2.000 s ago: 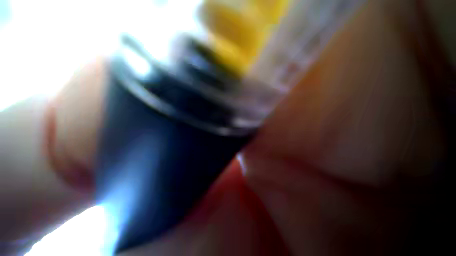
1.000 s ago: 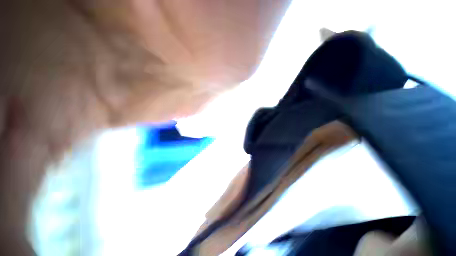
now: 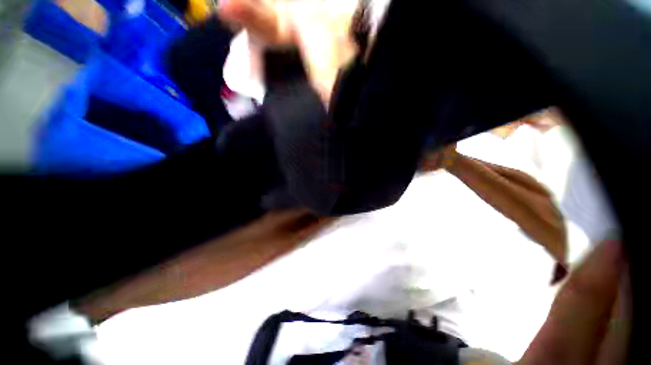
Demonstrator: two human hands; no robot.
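Note:
The black curved bands of the head harness (image 3: 357, 142) fill much of the near view, large and blurred. A bare forearm (image 3: 207, 267) runs from the lower left up behind the bands. Another bare, bent arm (image 3: 514, 199) shows at the right, its upper end hidden behind the harness. Part of a blurred hand (image 3: 321, 36) shows at the top, against the black bands. Its grip is unclear, and I cannot tell whether these limbs are mine.
Blue bins or stools (image 3: 107, 121) are at the upper left, beside a grey floor (image 3: 43, 93). A bright white garment or cloth (image 3: 371, 264) spreads below the bands. Black straps (image 3: 428, 346) lie over white at the bottom. Bare skin (image 3: 585, 306) shows at the lower right.
The skin that filled much of the earlier views no longer covers the lens. The view has swung; black bands now cross it, with blue objects at upper left and white cloth below.

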